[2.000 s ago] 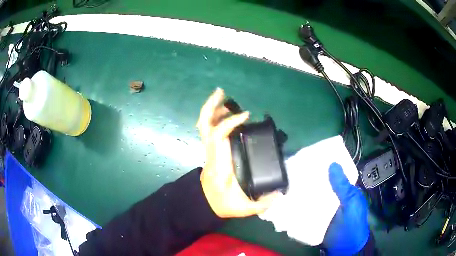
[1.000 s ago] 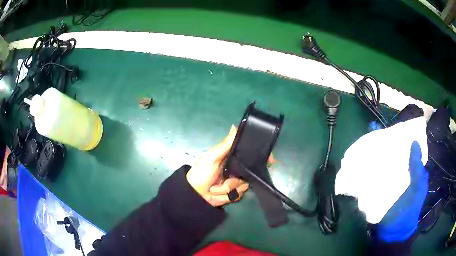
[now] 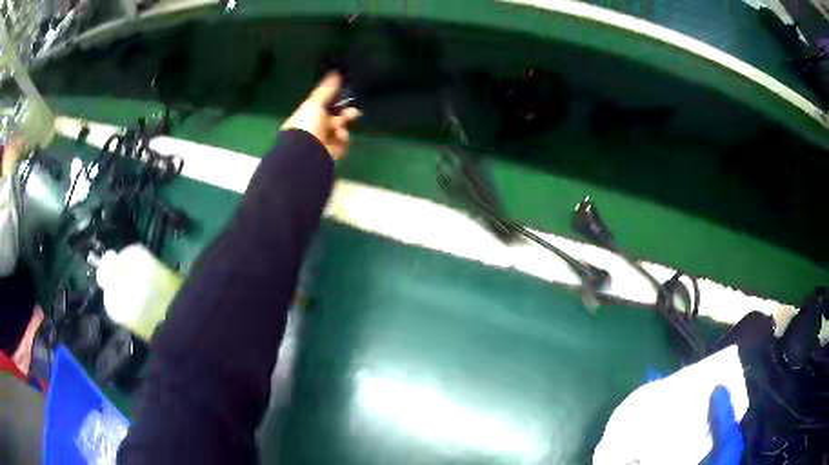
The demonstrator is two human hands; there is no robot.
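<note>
My left hand [image 3: 323, 120], bare, is stretched far forward over the dark green strip beyond the white line. A dark shape [image 3: 395, 86], likely the black power strip, lies against its fingers; shadow and blur hide whether they grip it. A blurred black cord bundle [image 3: 473, 186] trails right of the hand, its cord crossing the white strip. My right hand [image 3: 724, 427], in a blue glove and cut off by the bottom edge, holds a white wiping cloth [image 3: 668, 418] at the lower right.
A squeeze bottle [image 3: 136, 286] with yellowish liquid stands left, partly behind my sleeve. Black units and cords [image 3: 109, 350] lie beyond it at far left. A blue bin [image 3: 68, 409] is at the lower left. More black units [image 3: 791, 381] lie at right, and a plug [image 3: 591, 221] lies beyond the white strip.
My left hand has moved from mid-bench forward and left across the white strip, and the cord bundle has shifted with it. My right hand and cloth sit lower in the tilted view.
</note>
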